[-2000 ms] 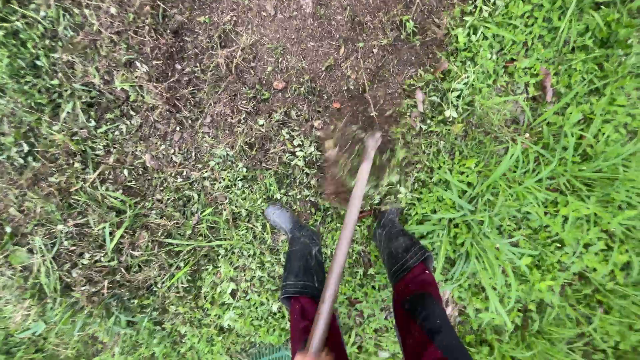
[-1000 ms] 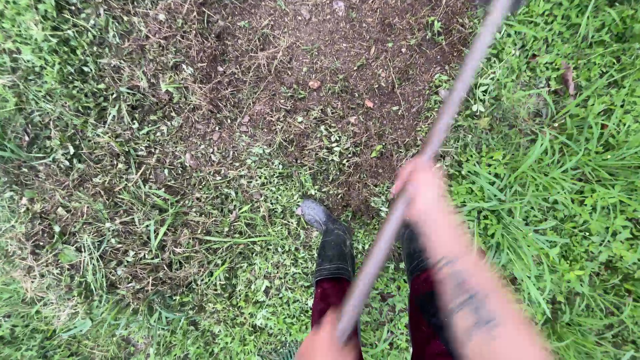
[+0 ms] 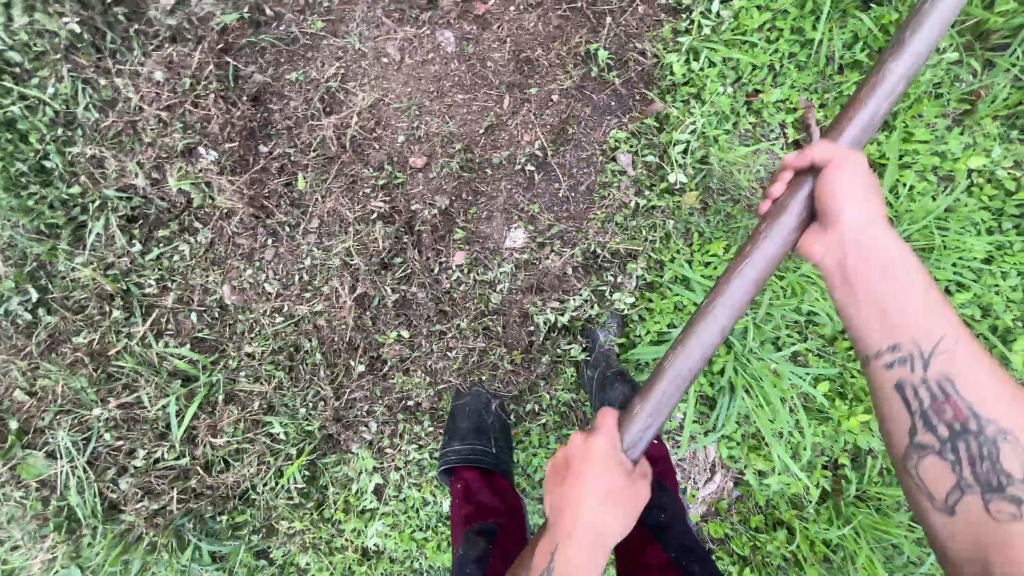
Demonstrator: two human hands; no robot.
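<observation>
A long, worn wooden tool handle (image 3: 732,300) slants from the bottom centre to the top right. My left hand (image 3: 598,478) is closed around its lower end, just above my legs. Farther up, my right hand (image 3: 840,196) wraps the shaft over the green grass. The tool's head lies outside the view, past the top right edge. Below the shaft are my dark rubber boots (image 3: 478,432), worn with dark red and black trousers.
Bare brown soil (image 3: 496,104) with cut weeds and small stones spreads ahead of the boots. Uprooted, wilting weeds (image 3: 264,344) cover the ground at left. Taller green grass (image 3: 768,384) grows along the right side.
The handle has swung up to the right from low between the boots, where its end met the soil two seconds ago. Both hands now show on it.
</observation>
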